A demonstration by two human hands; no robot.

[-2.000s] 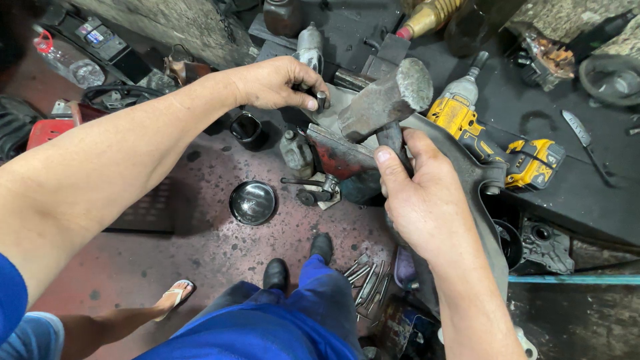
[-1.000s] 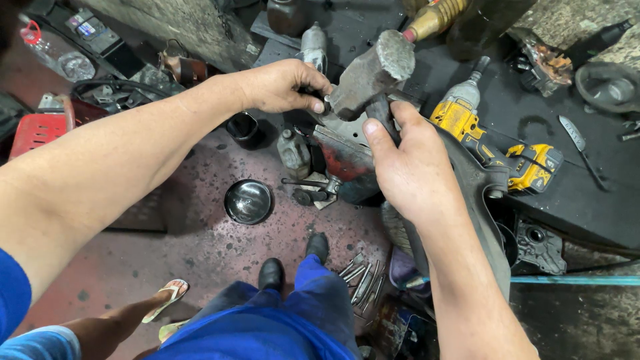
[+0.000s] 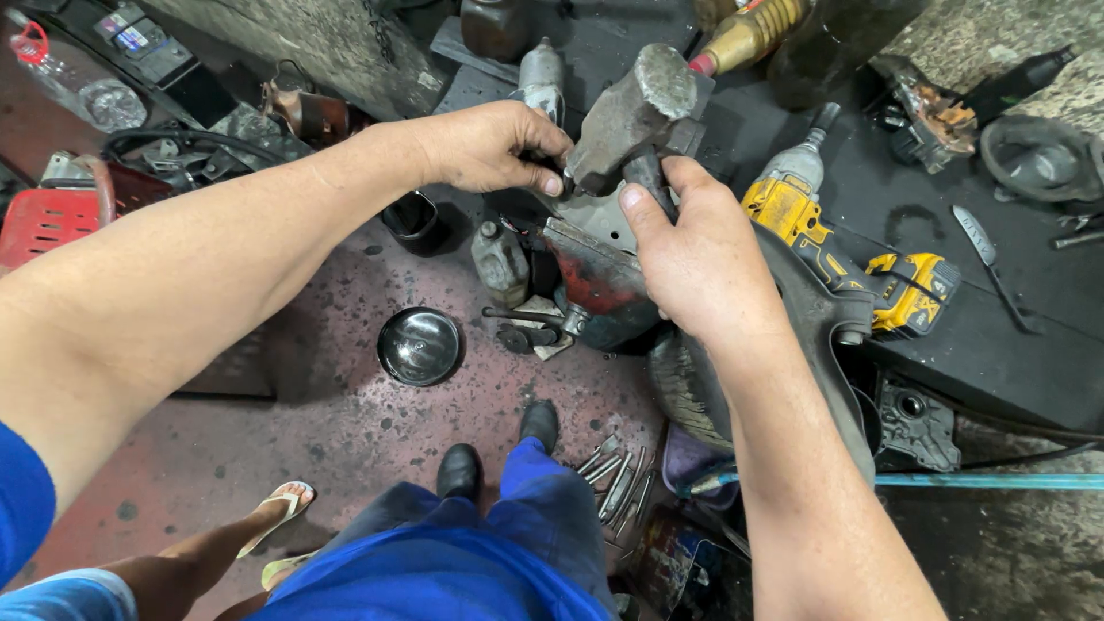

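Observation:
My right hand (image 3: 703, 250) grips the dark handle of a sledgehammer (image 3: 625, 112) close under its worn steel head. Left of the head, my left hand (image 3: 509, 151) pinches a small dark piece between thumb and fingers; the piece is mostly hidden. Below both hands is a bench vise (image 3: 604, 276) with red and dark paint, and a grey metal plate (image 3: 599, 216) with holes lies over its top. The lower part of the hammer's handle is hidden by my right hand.
A yellow cordless impact wrench (image 3: 802, 203) and a knife (image 3: 992, 250) lie on the dark bench at right. On the floor are a round black pan (image 3: 420, 346), a grimy plastic bottle (image 3: 500, 266) and several metal rods (image 3: 621, 492). Another person's foot (image 3: 289, 504) is at lower left.
Both hands keep their holds near the vise. The hammer head, lower and more to the right two seconds ago, has shifted slightly up and left and has turned a little.

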